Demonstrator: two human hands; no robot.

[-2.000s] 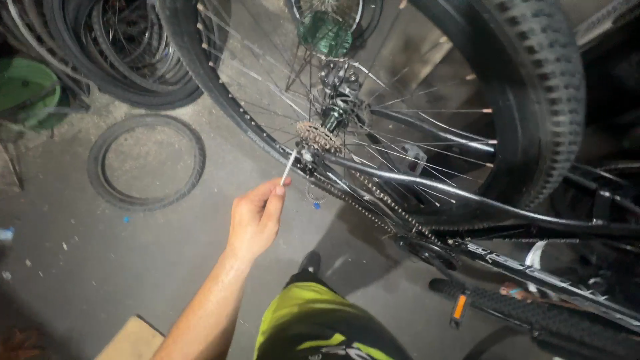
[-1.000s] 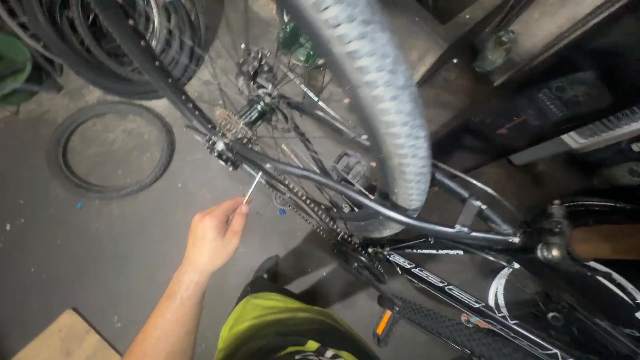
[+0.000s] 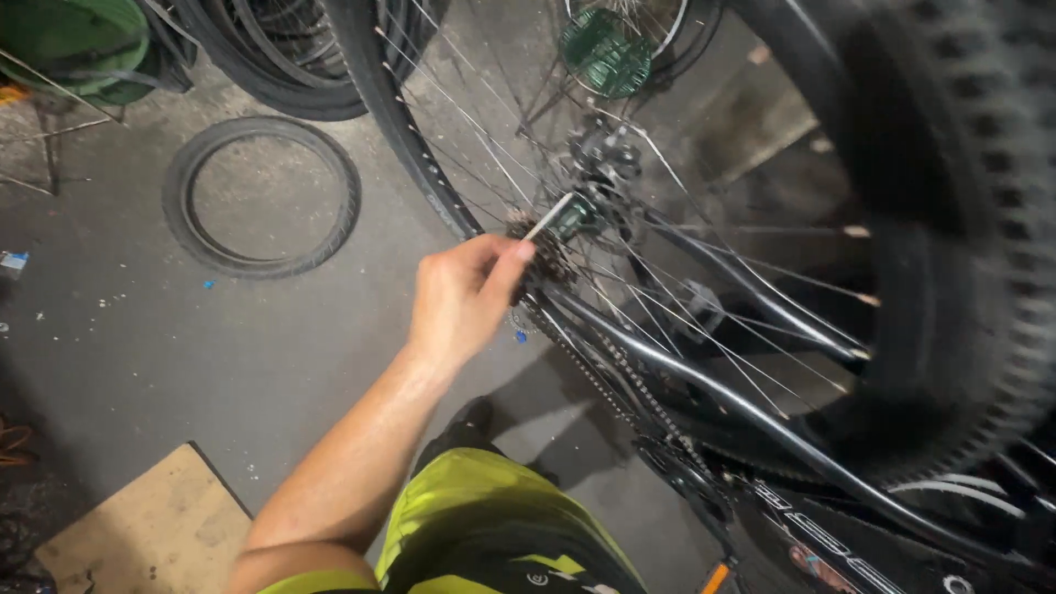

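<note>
My left hand pinches a thin pale rod between thumb and fingers. The rod's far end lies over the dark wheel hub, though contact cannot be told. Just behind my fingertips is the rear cassette, partly hidden by the hand. From there the bicycle chain runs down to the crank area. A black bicycle frame tube passes beside the spokes, and the large knobbly tyre at the right is blurred. My right hand is not in view.
A loose tyre lies on the grey floor, with stacked wheels and tyres behind it. A green tub stands at the upper left, a tan board at the lower left. An orange pedal reflector shows near the bottom edge.
Now the rod points up over the hub; one second ago it was beside the chain and frame tube, below the cassette. The view has shifted a good deal.
</note>
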